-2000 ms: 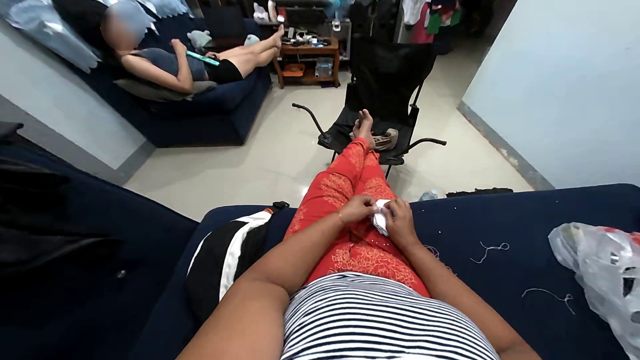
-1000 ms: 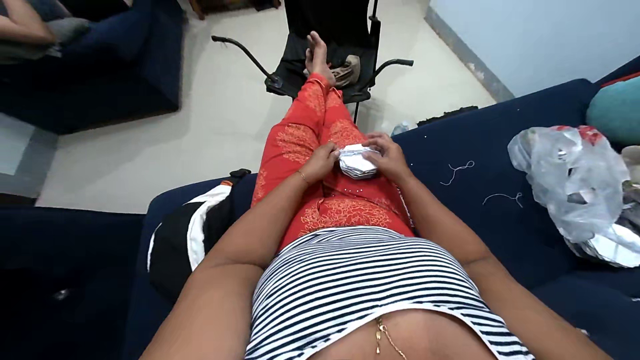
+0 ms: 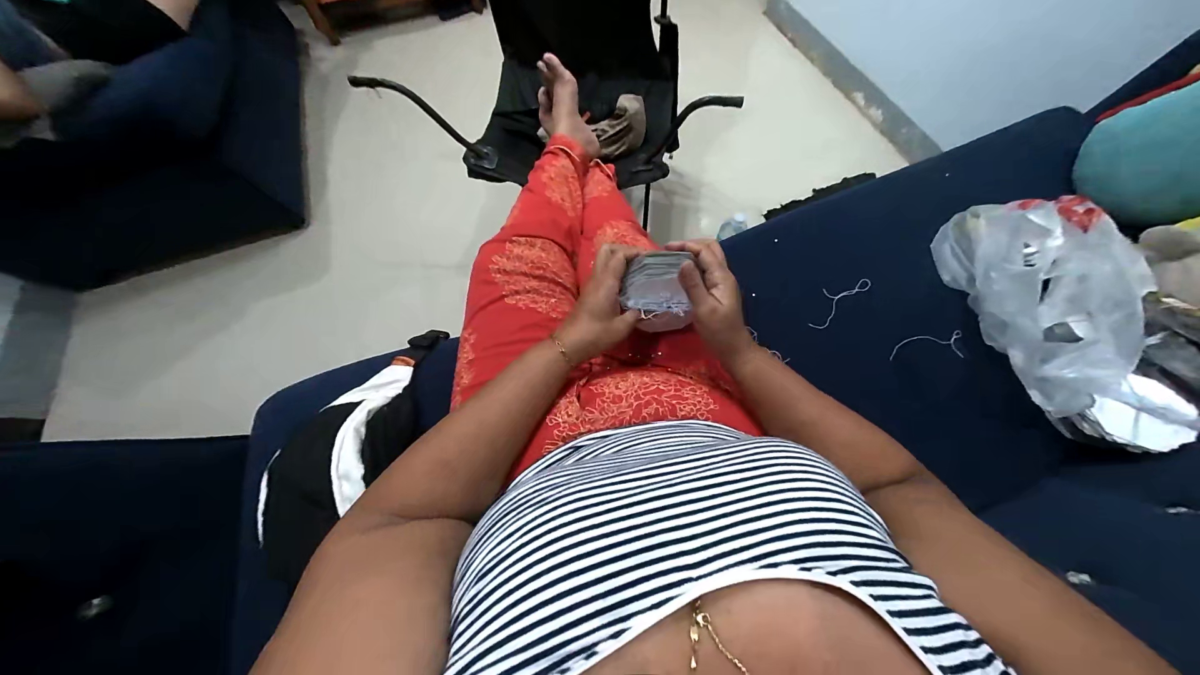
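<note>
A thick stack of thin whitish-grey pieces point(image 3: 658, 281), its material unclear, is held over my lap between both hands. My left hand point(image 3: 605, 305) grips its left side, the thumb at the near edge. Around the right side closes my right hand point(image 3: 714, 295), with its thumb lying on the near face. Loose thread ends show along the stack's near edge. Beneath it are my red patterned trousers point(image 3: 530, 272). Two pieces of pale string, one curled point(image 3: 844, 300) and one looped point(image 3: 928, 342), lie on the dark blue sofa to the right of my right hand.
A translucent plastic bag point(image 3: 1050, 291) and shiny silvery sheets point(image 3: 1148, 412) lie on the sofa point(image 3: 994, 187) at right. A black-and-white bag point(image 3: 347, 441) is at left. My feet rest on a black folding chair point(image 3: 581, 84). Part of another person point(image 3: 141, 19) shows on the far sofa.
The view has tilted down and shifted right. Two seconds ago my hands held a small, bunched white item; now a thick stack shows between them, turned differently from one second ago.
</note>
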